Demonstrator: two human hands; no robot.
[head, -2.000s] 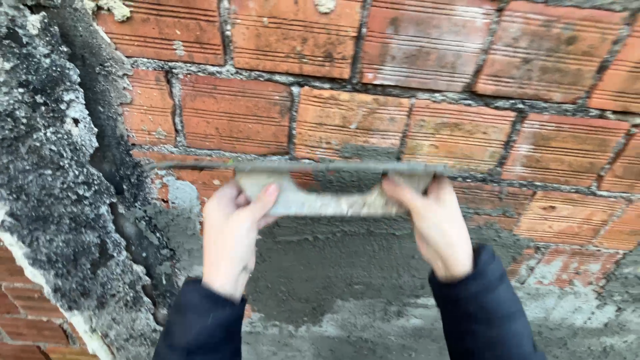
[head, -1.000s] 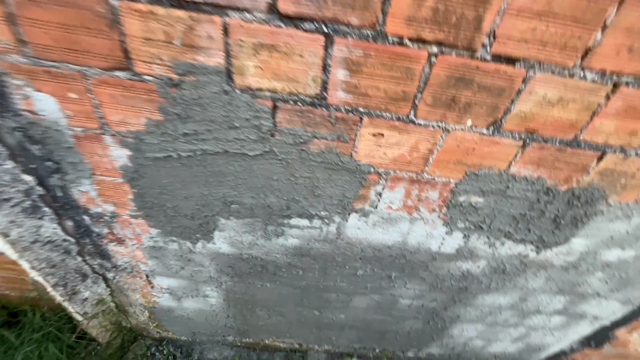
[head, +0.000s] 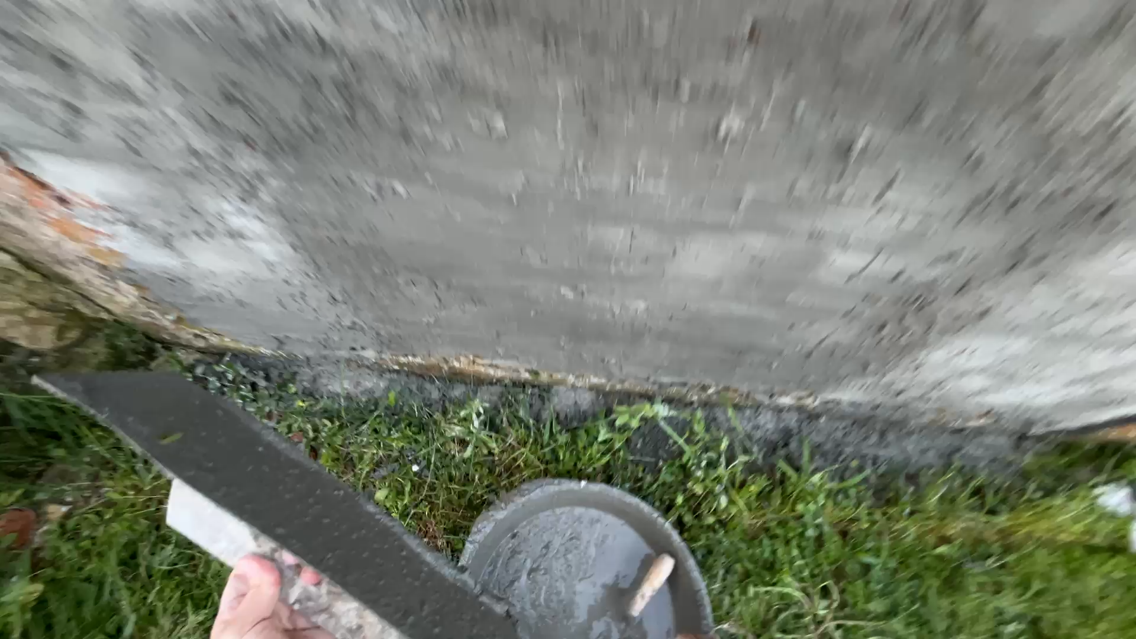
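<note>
At the lower left my left hand (head: 259, 602) grips the pale handle side of a long plastering float (head: 293, 484), whose broad face is coated with wet grey mortar. The float slants down to the right, and its lower part overlaps the left edge of a round bucket (head: 690, 568) of wet mortar. A wooden tool handle (head: 652, 584) sticks up from the mortar; the rest of that tool is hidden. Only a sliver of skin, apparently my right hand (head: 694, 635), shows at the bottom edge by the bucket.
A wall with grey plaster (head: 621, 222) rises ahead, blurred, with some exposed brick (head: 58, 213) at the left. Grass (head: 852, 541) grows along its base and around the bucket. A rough ledge (head: 550, 377) runs along the bottom of the wall.
The view has tilted down from the brickwork to the grass and bucket. Both hands held the float against the wall two seconds ago; now only my left hand is seen on it, low at the left.
</note>
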